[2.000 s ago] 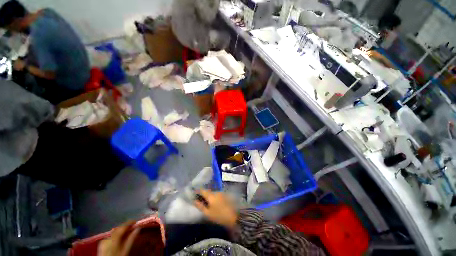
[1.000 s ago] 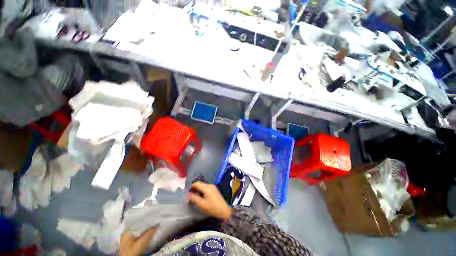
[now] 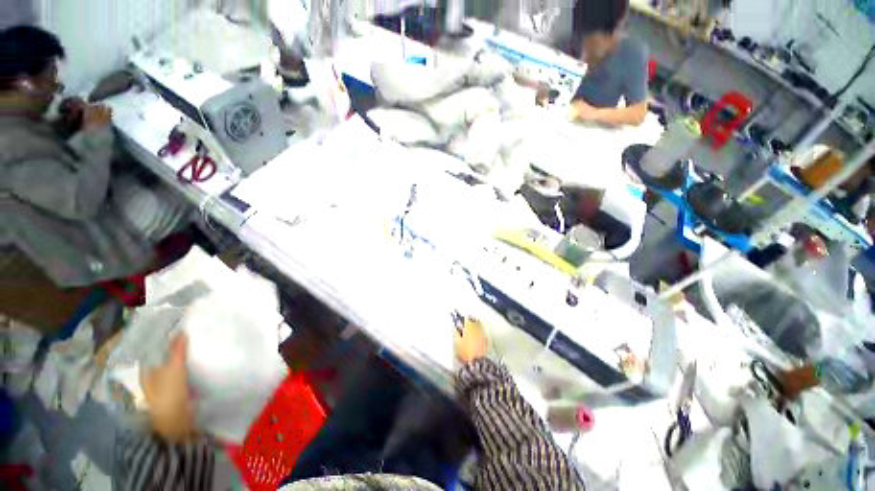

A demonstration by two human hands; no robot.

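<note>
My left hand [image 3: 171,388] is blurred at the lower left, closed on the edge of a light grey fabric piece [image 3: 235,340]. The piece is blurred too and hangs over a stack of pale cut panels [image 3: 182,273]; the fingertips are not clear. My right hand [image 3: 470,340] is over the white table, in front of the lockstitch machine [image 3: 566,331]. A small dark tool, which looks like thread snips [image 3: 459,320], shows at its fingertips. The needle area [image 3: 467,280] is washed out by glare.
A red stool [image 3: 283,432] stands below the table edge [image 3: 317,312]. Red-handled scissors [image 3: 198,170] lie at the table's left end. A pink-ended spool [image 3: 584,418] and dark scissors [image 3: 677,432] lie at right. One person sits at left, another behind the table.
The view has turned up towards the table. My right hand has moved from above the floor to the table. My left hand has moved with the grey fabric to the stack at left.
</note>
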